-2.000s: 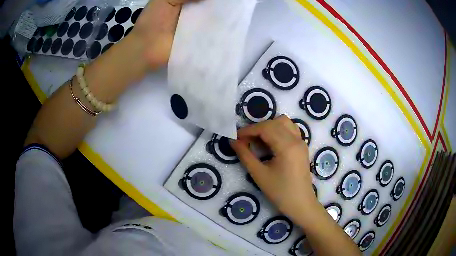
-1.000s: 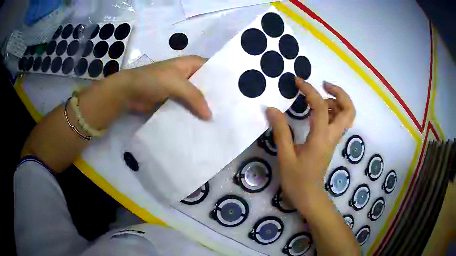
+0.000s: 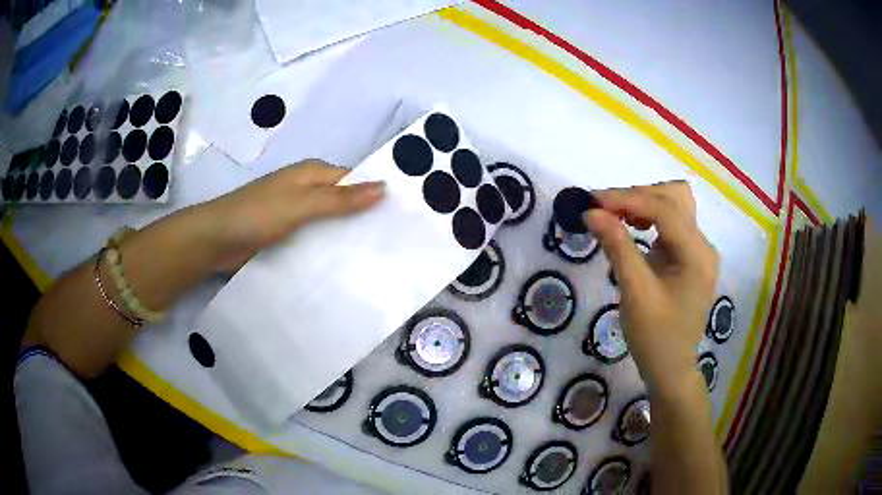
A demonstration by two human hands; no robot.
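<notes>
My left hand [image 3: 300,205] holds a white release liner sheet [image 3: 319,300] by its upper left edge. Several black pads [image 3: 441,191] sit at its upper right end, and one black dot [image 3: 201,349] shows at its lower left. My right hand [image 3: 658,261] pinches a single black adhesive pad [image 3: 574,210] between thumb and fingertips, over a round unit [image 3: 576,244] in the upper row. Round units [image 3: 437,342] with black rims and silver rings lie in rows on a pale sheet [image 3: 363,450]. Some centres are bare and shiny; the liner and right hand hide some units.
Spare dot sheets [image 3: 92,150] under crinkled clear plastic [image 3: 160,39] lie at left. A blue item [image 3: 48,53] is at the upper left. A loose black dot [image 3: 268,111] lies near white paper [image 3: 338,21]. Stacked cardboard dividers [image 3: 798,338] stand at right, beyond red and yellow tape lines.
The right hand has peeled a pad off the liner and moved right with it over the units. The liner and left hand have shifted left and down; the whole view has shifted too.
</notes>
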